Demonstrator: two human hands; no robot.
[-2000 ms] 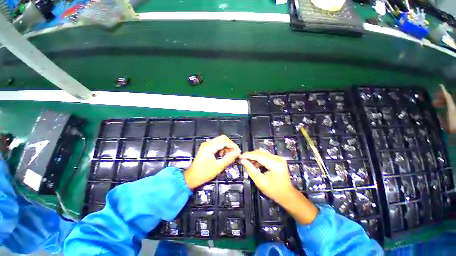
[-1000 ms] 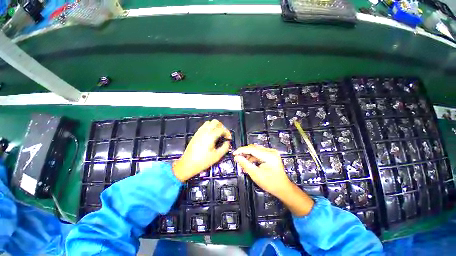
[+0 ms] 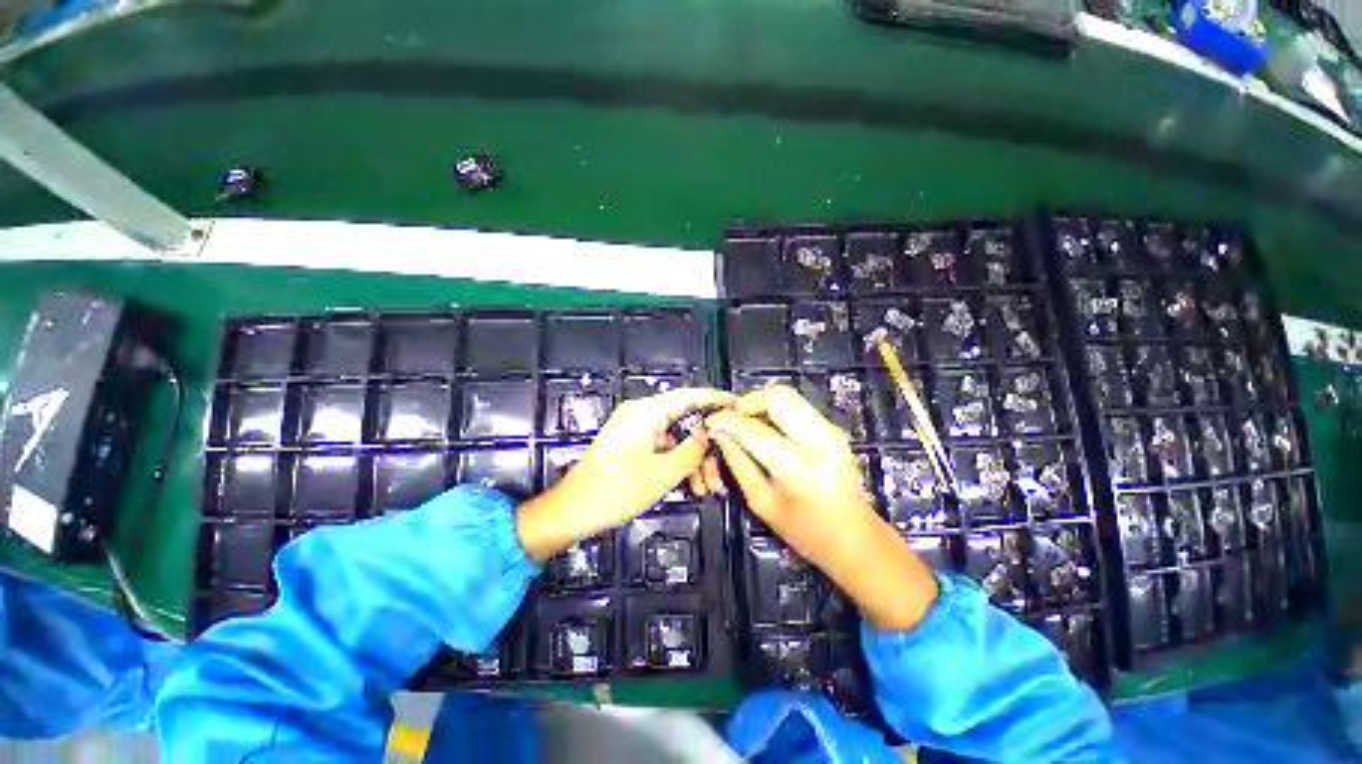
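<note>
My left hand (image 3: 635,455) and my right hand (image 3: 792,466) meet over the gap between the left tray and the middle tray. My left fingers hold a small dark electronic module (image 3: 689,426), mostly hidden by the fingers. My right fingertips touch it; whether they pinch a small part cannot be told. The left blister tray (image 3: 421,348) has modules in several pockets near its front right. The middle tray (image 3: 759,332) holds small silvery parts in many pockets. Yellow tweezers (image 3: 914,411) lie across the middle tray.
A third tray (image 3: 1180,493) with small parts stands at the right. Two modules (image 3: 477,170) lie apart on the green belt (image 3: 627,179) behind a white rail (image 3: 448,252). A black box (image 3: 63,426) with a cable is at the far left. A blue bin (image 3: 1217,36) is at the top right.
The two modules on the belt have moved left in view. The view has shifted somewhat. My hands have drawn closer together, and a module shows in a left tray pocket behind my left hand.
</note>
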